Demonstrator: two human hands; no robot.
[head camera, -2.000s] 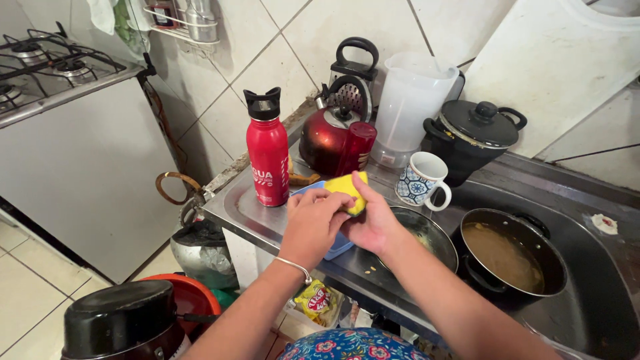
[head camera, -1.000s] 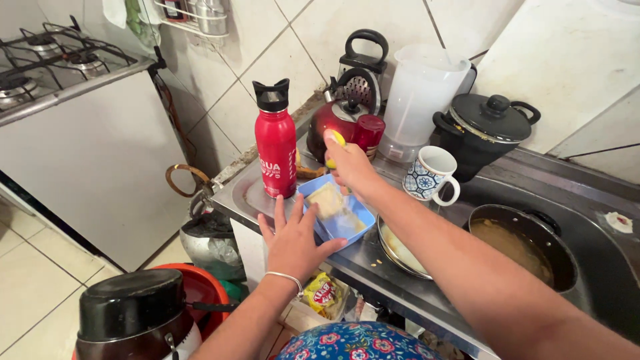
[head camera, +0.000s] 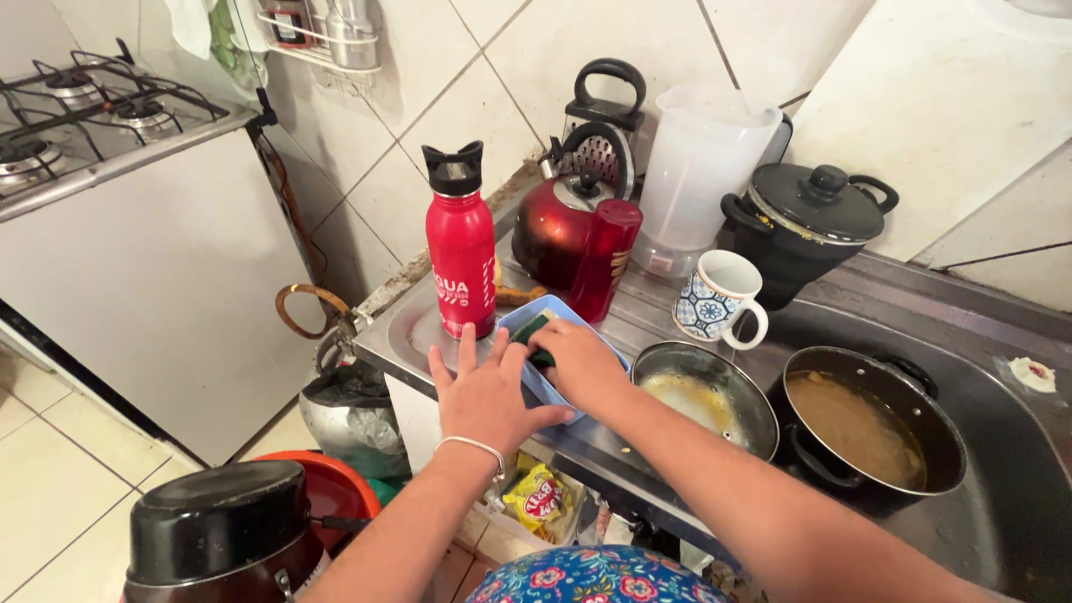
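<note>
My right hand holds a sponge, its dark green side showing, down inside a blue plastic container on the steel sink counter. Fingers spread, my left hand rests at the container's near left side and seems to touch it. Just behind my left fingertips stands a red metal bottle with a black cap. A second red bottle stands behind the container, beside a red kettle. To the right is a glass lid lying upturned with cloudy liquid in it. My fingers hide part of the sponge.
A patterned mug, a plastic pitcher, a grater and a lidded black pot line the back. In the sink basin sits a pot of brown liquid. A stove stands left; an orange basin is below.
Two seconds ago both hands held the yellow-sided sponge above the counter. My left hand has since let go and lowered to the container, and my right hand has brought the sponge down into it.
</note>
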